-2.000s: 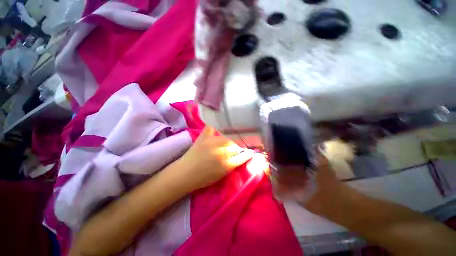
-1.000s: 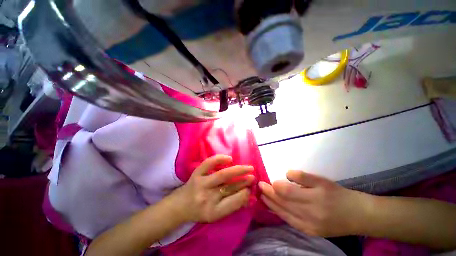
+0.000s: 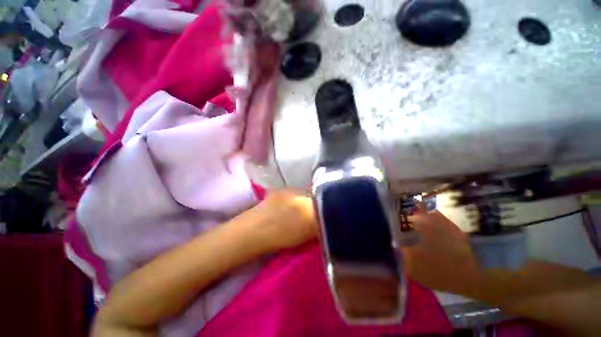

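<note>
The magenta-pink cloth [image 3: 283, 299] lies in front of me and runs under both forearms. Its pale lilac panels [image 3: 118, 210] are bunched on the left. My left hand [image 3: 290, 214] rests on the cloth, its fingers hidden behind the chrome take-up lever guard [image 3: 359, 243]. My right hand [image 3: 428, 240] is behind and right of the guard, blurred, its fingertips hidden. Whether either hand grips the cloth does not show. The needle area is also hidden.
The white machine head [image 3: 461, 92] with black plugs fills the upper right. A dusty-pink rag [image 3: 259, 108] hangs from its left end. The tension assembly with grey-white knob [image 3: 501, 250] is at right. Cluttered piles stand at the far left.
The view has shifted up close to the machine head. The guard now covers the middle. Both hands have moved forward from the front of the bed toward the needle area.
</note>
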